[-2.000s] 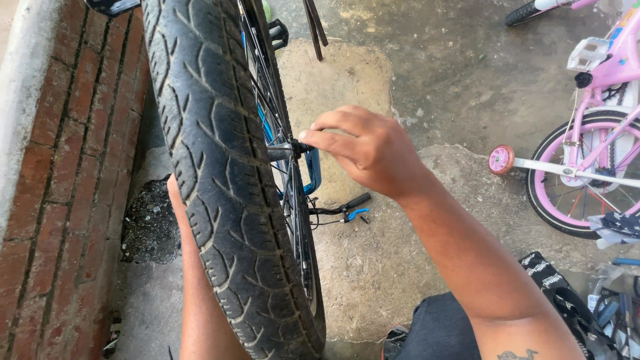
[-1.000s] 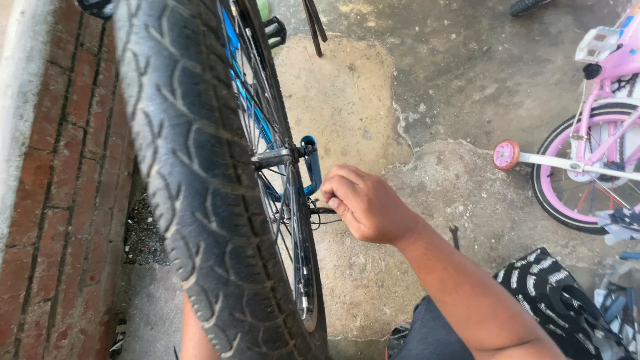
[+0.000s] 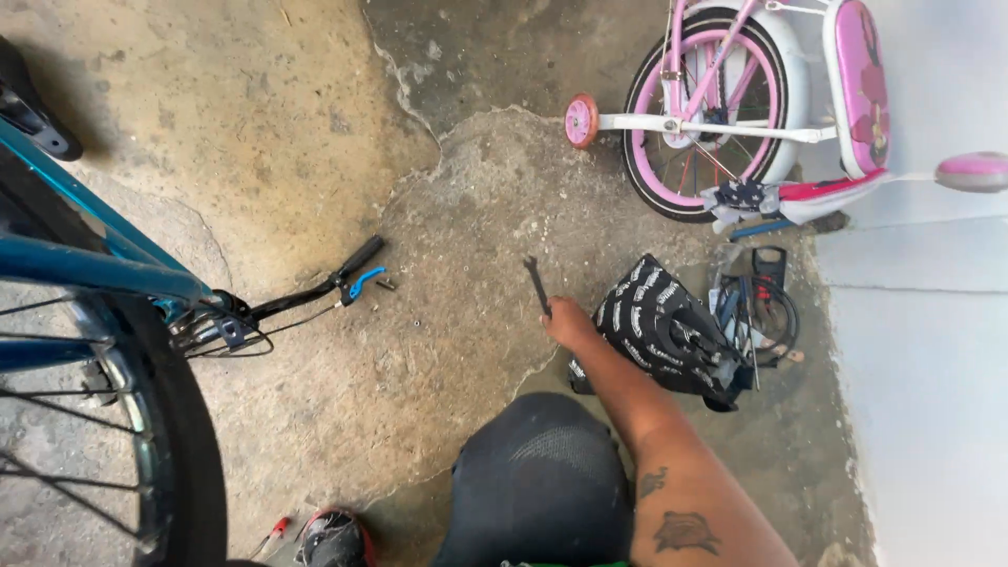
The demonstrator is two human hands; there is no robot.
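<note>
My right hand (image 3: 568, 322) is closed on the lower end of a dark open-end wrench (image 3: 538, 283), whose jaw points up and left over the concrete floor. At the left is a blue bicycle frame (image 3: 102, 264) with a black-tyred wheel (image 3: 177, 441). Beside it, a handlebar with a black grip (image 3: 364, 253) and a blue brake lever (image 3: 365, 281) reaches along the floor. A small dark bolt (image 3: 385, 284) lies by the lever. My left hand is out of view.
Right of my hand lies a black bag with white print (image 3: 654, 315), beside tools and cables (image 3: 768, 315). A pink child's bicycle wheel (image 3: 634, 134) with a training wheel (image 3: 581, 120) is above. A shoe (image 3: 335, 539) and a red-handled tool (image 3: 279, 527) are at the bottom.
My right hand has left the wheel's axle and moved right, and now holds the wrench, which lay on the floor a second ago. The view has swung right.
</note>
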